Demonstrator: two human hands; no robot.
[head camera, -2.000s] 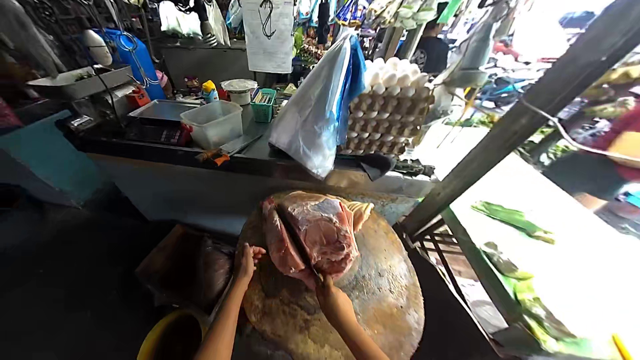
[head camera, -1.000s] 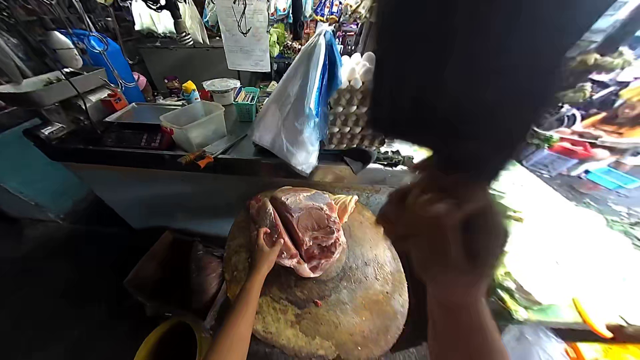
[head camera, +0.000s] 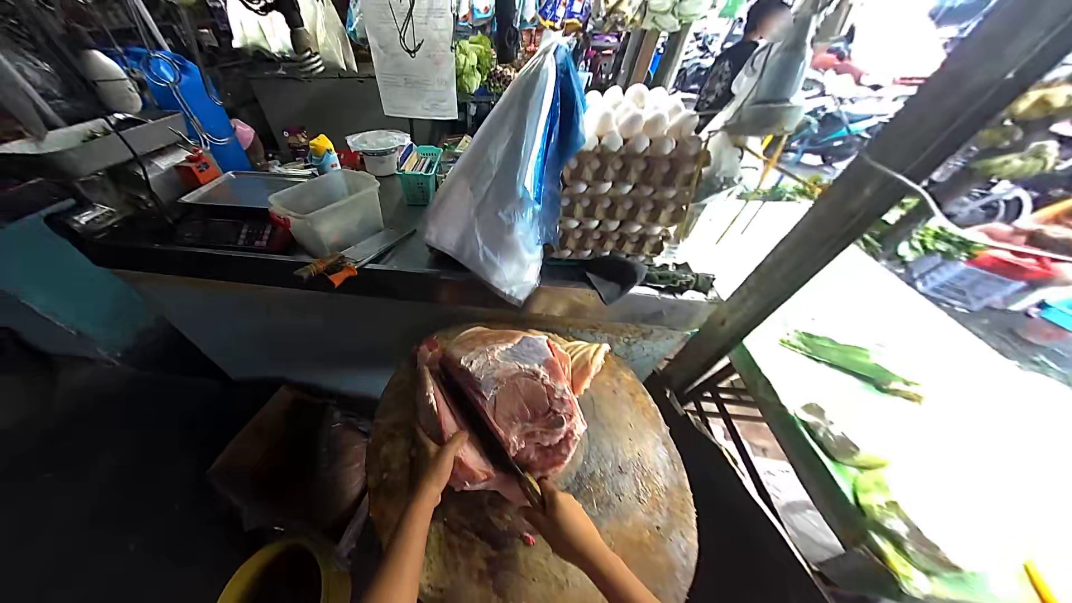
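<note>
A large cut of raw meat (head camera: 536, 402) rests on a round wooden chopping block (head camera: 636, 494). My right hand (head camera: 561, 515) grips the handle of a dark-bladed knife or cleaver (head camera: 486, 431), whose blade lies in a long cut toward the left side of the meat. My left hand (head camera: 438, 469) presses on the narrower left portion, fingers against its surface, beside the blade. A small red scrap of meat (head camera: 528, 539) lies on the block just below my right hand. How deep the blade sits is hidden by the meat.
Behind the block runs a counter (head camera: 402, 280) with knives (head camera: 360, 255), a plastic tub (head camera: 331, 213), hanging plastic bags (head camera: 494, 184) and stacked egg trays (head camera: 628, 184). A slanted wooden post (head camera: 821, 218) stands right. A yellow bucket (head camera: 289, 569) and a box (head camera: 280, 452) are lower left.
One second ago my right hand held the broad blade raised at the right; now it is down in the meat. My left hand stays at the meat's left side.
</note>
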